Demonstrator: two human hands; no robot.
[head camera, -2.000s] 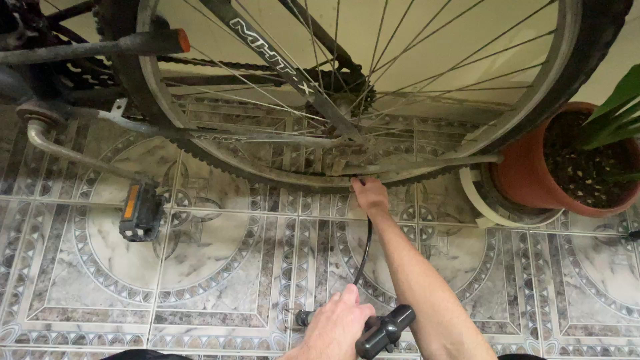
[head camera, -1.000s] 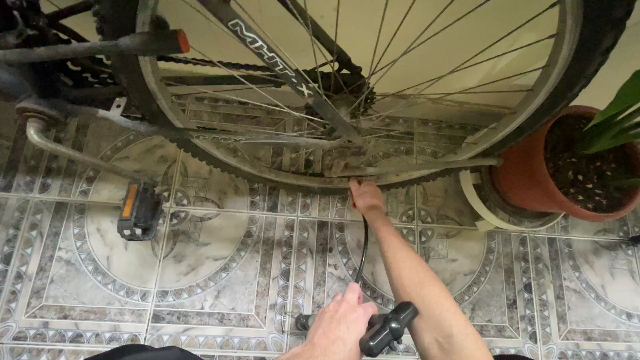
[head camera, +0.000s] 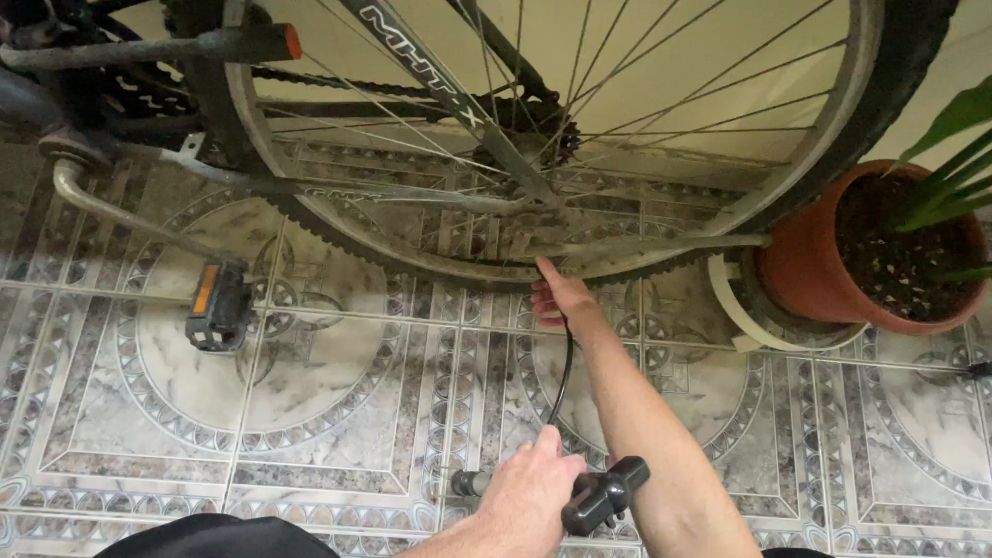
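A bicycle's rear wheel (head camera: 457, 279) stands across the upper part of the view. My right hand (head camera: 563, 294) is at the bottom of its rim, the index finger pointing up at the rim and the other fingers curled; a thin black hose (head camera: 568, 372) runs to this hand, and its end is hidden. Nearer to me, my left hand (head camera: 531, 484) is closed around a hand pump (head camera: 608, 496). The pump's black T-shaped part shows to the right of the hand and a grey end to the left. The hose rises from the left hand.
A pedal (head camera: 218, 306) on its crank is at the left, with a kickstand-like metal bar (head camera: 659, 243) beside the wheel. At the right a terracotta pot (head camera: 806, 240) with a plant stands on a pale saucer (head camera: 728, 310). The floor is patterned tile (head camera: 333, 380).
My right hand's index finger now extends to the rim, where the fingers were more closed together before. My left hand stays around the pump.
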